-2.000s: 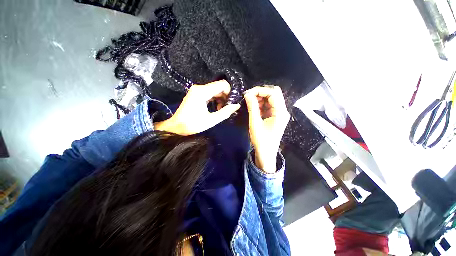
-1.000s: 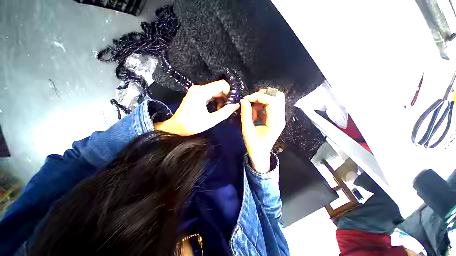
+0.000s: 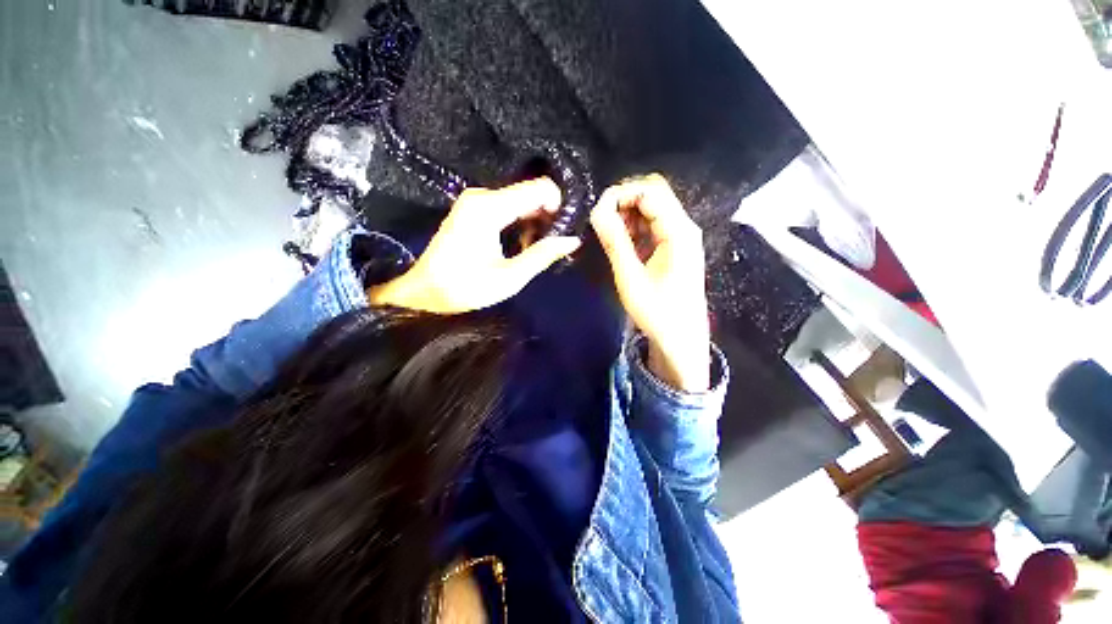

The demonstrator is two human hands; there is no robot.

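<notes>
My left hand (image 3: 470,250) pinches the black beaded trim (image 3: 571,207) between thumb and index finger, against the dark nubby garment (image 3: 488,73). The trim curves above and between my hands, with white glints. My right hand (image 3: 659,250) is just right of the trim, with thumb and index fingertips together. No needle or thread can be made out in it. The loose trim (image 3: 348,92) lies in a tangled heap at the upper left and runs down to my left hand.
A clear crumpled bag (image 3: 339,152) lies by the heap. The white table (image 3: 927,122) on the right holds a thin red stick (image 3: 1046,152), dark loop handles (image 3: 1083,244) and a black roll (image 3: 1085,396). A person's red clothing (image 3: 933,567) shows at the lower right.
My right hand has moved a little up and right, off the trim beside my left fingertips. My left hand keeps its pinch. The view has shifted slightly, moving the table items right and up.
</notes>
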